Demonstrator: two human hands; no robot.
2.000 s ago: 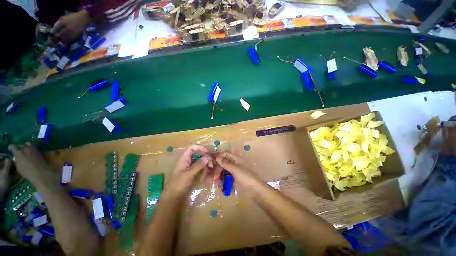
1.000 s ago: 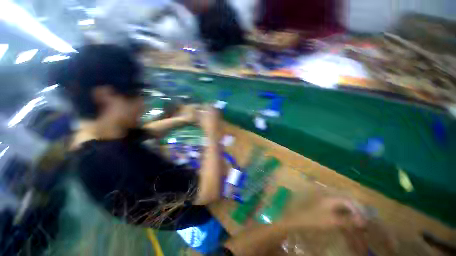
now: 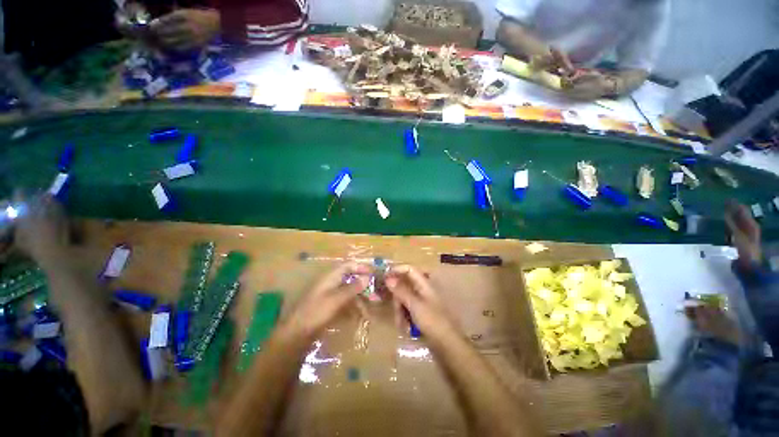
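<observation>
My left hand (image 3: 342, 290) and my right hand (image 3: 412, 294) meet over the cardboard-covered bench, in front of the belt. Their fingertips pinch a small greenish circuit board (image 3: 380, 267) between them; its details are blurred. A blue battery (image 3: 414, 329) shows partly below my right hand, mostly hidden by the fingers. Green circuit board strips (image 3: 224, 299) lie left of my hands, with a shorter one (image 3: 260, 324) nearest my left forearm.
A green conveyor (image 3: 273, 171) carries scattered blue cells. An open cardboard box (image 3: 651, 329) holds yellow pieces (image 3: 585, 316) at the right. A black stick (image 3: 471, 259) lies beyond my hands. Other people's arms reach in at left (image 3: 85, 341) and right. Brown pieces (image 3: 410, 68) lie across the belt.
The view swung left toward a neighbouring person in a blur, then came back to the bench. Cells on the belt sit slightly further left than in the oldest frame.
</observation>
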